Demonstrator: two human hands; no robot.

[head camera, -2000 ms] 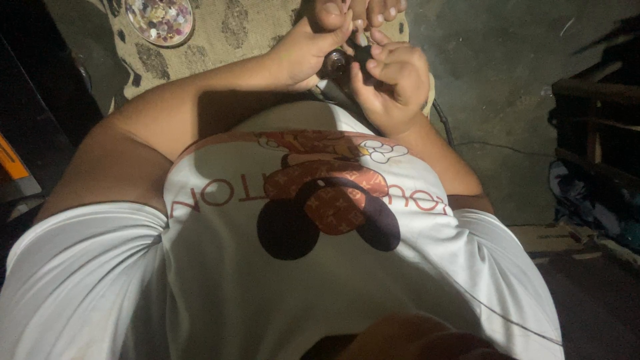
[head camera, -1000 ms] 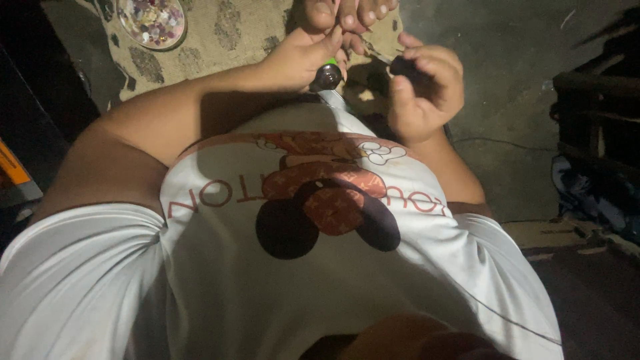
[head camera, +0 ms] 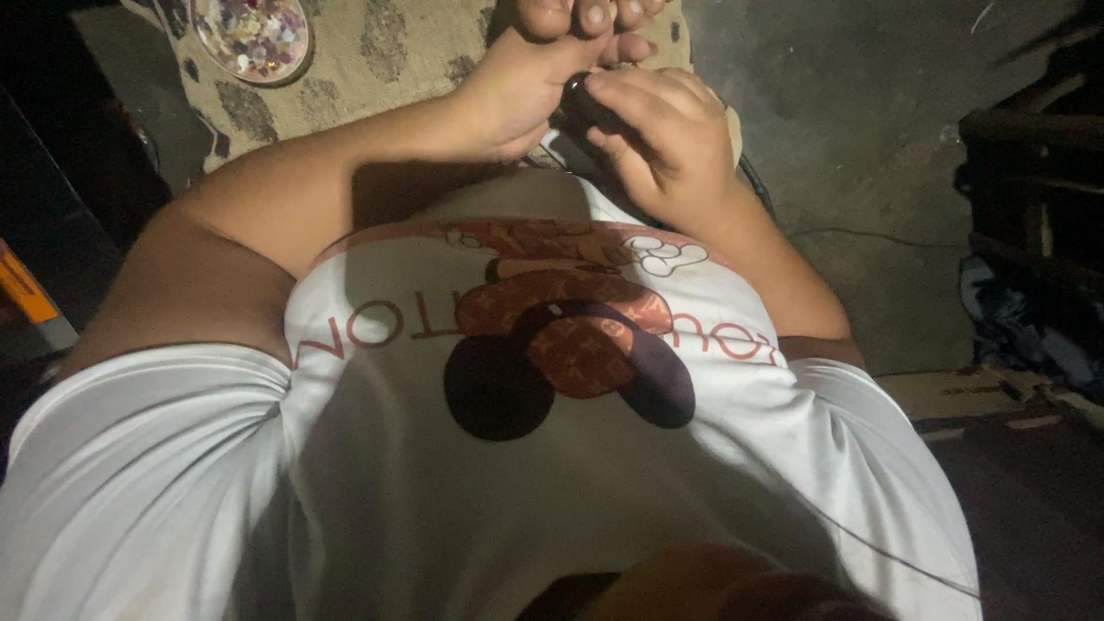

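Bare toes (head camera: 595,15) show at the top edge. My left hand (head camera: 517,95) reaches up against them, with a glossy dark round part of a small bottle (head camera: 576,84) beside its palm. My right hand (head camera: 668,129) is curled close on the right, its fingertips on a dark cap (head camera: 595,102) that meets the bottle. The fingers hide most of both, so how far the cap sits on the bottle cannot be told. A round dish (head camera: 305,52) of small multicoloured flakes or pieces lies at the upper left.
A patterned beige cloth (head camera: 379,43) lies under the dish and hands. Grey floor (head camera: 828,129) and a thin cable (head camera: 871,235) are on the right, beside a dark slatted rack (head camera: 1035,129). An orange-marked object (head camera: 24,280) stands at the left edge.
My right hand moved away to the right with the dark cap, uncovering the bottle by my left hand. It has since come back left to the bottle.
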